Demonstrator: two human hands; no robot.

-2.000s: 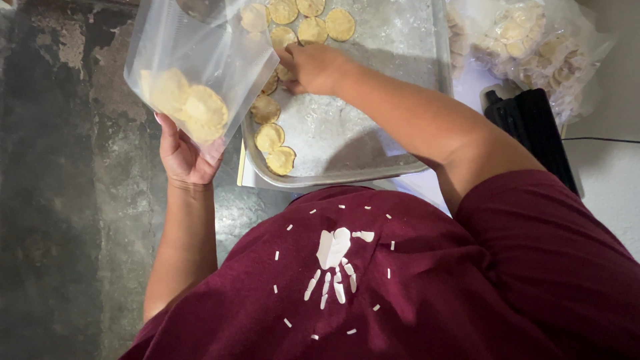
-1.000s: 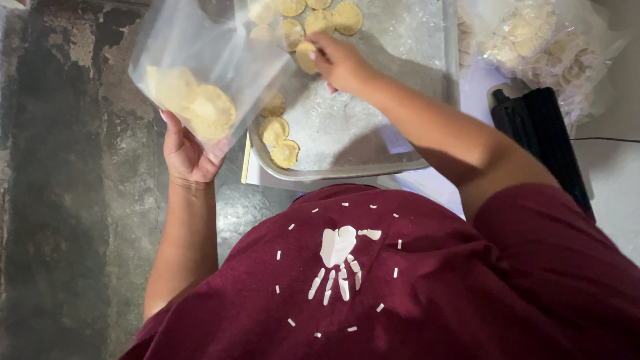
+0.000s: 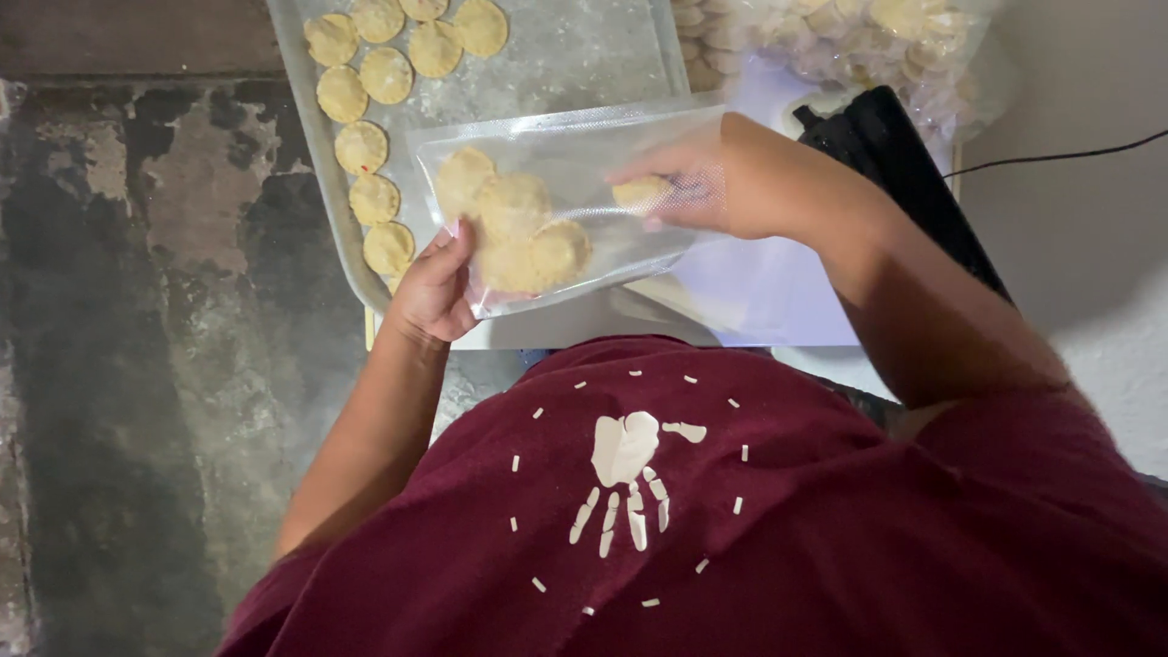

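My left hand [image 3: 440,283] grips the closed end of a clear plastic pouch [image 3: 602,137], which lies sideways over the near part of a metal tray [image 3: 584,46]. Several round, flat, pale yellow dough pieces [image 3: 516,205] are inside, close to that hand. Through the open right end of the pouch reaches my right hand [image 3: 689,182], its fingers around one more dough round [image 3: 641,192]. More rounds [image 3: 361,148] lie on the tray along its left side and in its far left part.
At the back right, clear bags [image 3: 839,46] hold many dough pieces. A long black device [image 3: 903,173] lies right of the tray, near a black cable [image 3: 1058,157]. The tray's left rim [image 3: 330,201] borders a drop to the worn floor [image 3: 119,383].
The pouch, hanging tilted at the left before, now lies sideways in front of me. My right hand has gone from the tray into the pouch with a dough round. The view has shifted.
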